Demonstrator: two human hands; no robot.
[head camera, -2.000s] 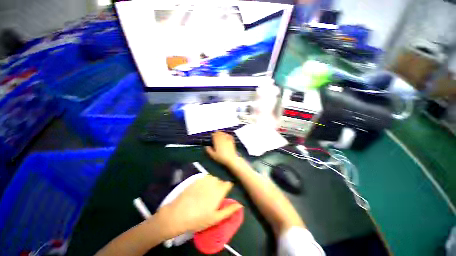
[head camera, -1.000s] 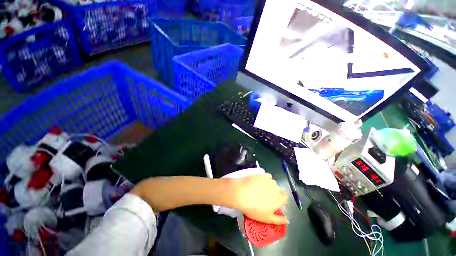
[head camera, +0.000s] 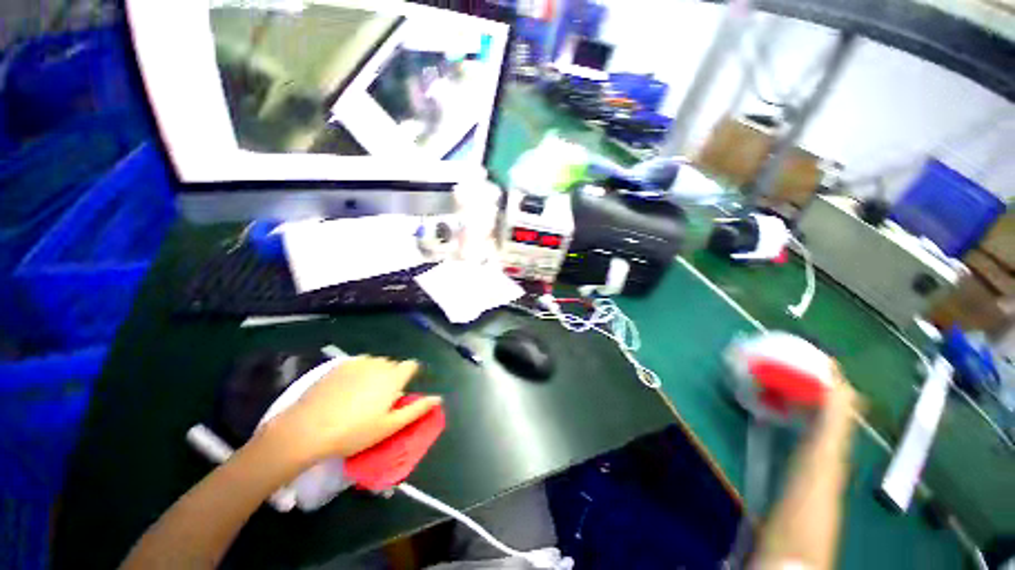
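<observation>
A security camera (head camera: 316, 479) with a glossy black round end, two white sticks and a red end piece (head camera: 398, 445) lies on the dark green desk. My left hand (head camera: 345, 410) grips its white body from above, fingers reaching the red piece. A white cord (head camera: 462, 514) runs from the red end to a connector at the desk's front edge. My right hand (head camera: 835, 418), blurred, is at the right on a second white camera (head camera: 743, 362) with a red end. Its fingers are partly hidden behind that camera.
A monitor (head camera: 334, 169) with live video stands at the back. Before it are a keyboard (head camera: 223, 287), paper sheets (head camera: 345, 251), a pen (head camera: 447, 336) and a mouse (head camera: 523, 353). A power supply (head camera: 536, 236) with red digits stands beside a black object (head camera: 629, 239). Blue crates (head camera: 78, 223) are at left.
My right hand was at the keyboard, then out of view, and is now at the right on the second camera. My left hand stays on the first camera. The view has swung right.
</observation>
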